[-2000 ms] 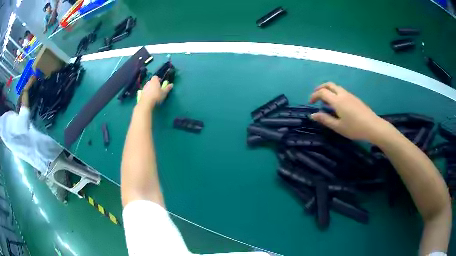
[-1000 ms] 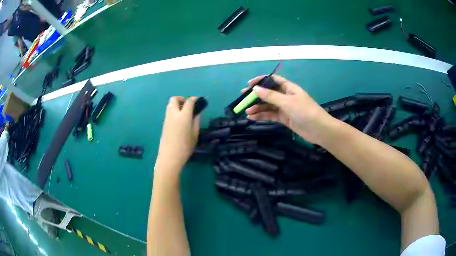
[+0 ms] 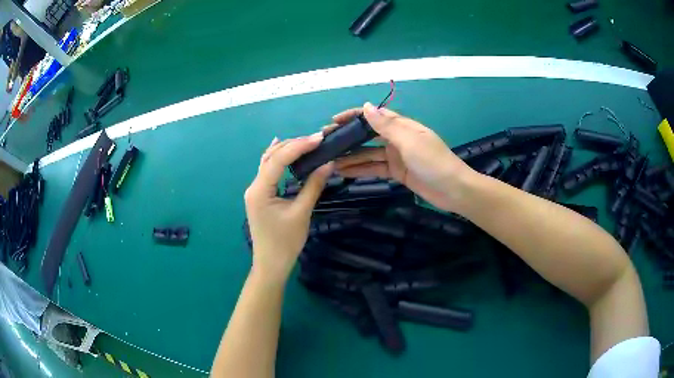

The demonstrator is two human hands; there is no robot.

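A black battery pack (image 3: 334,148) is held between both hands above the pile, tilted up to the right. A thin red and black lead stands out of its upper right end. No green shows on it from here. My left hand (image 3: 284,196) grips its lower left end with thumb and fingers. My right hand (image 3: 414,151) grips its upper right end. A big pile of black housing halves (image 3: 436,314) lies under and below the hands, partly hidden by them.
A short black ribbed part (image 3: 171,235) lies at left. Beyond it are an open pack with green (image 3: 126,168), a long dark strip (image 3: 74,214) and a dark cable heap (image 3: 18,214). Wired black packs (image 3: 643,192) lie at right, near a yellow roll (image 3: 667,136). A white line (image 3: 295,81) crosses behind.
My hands have come together; the black piece from my left hand and the open pack from my right now form one closed black body. Its green cell no longer shows.
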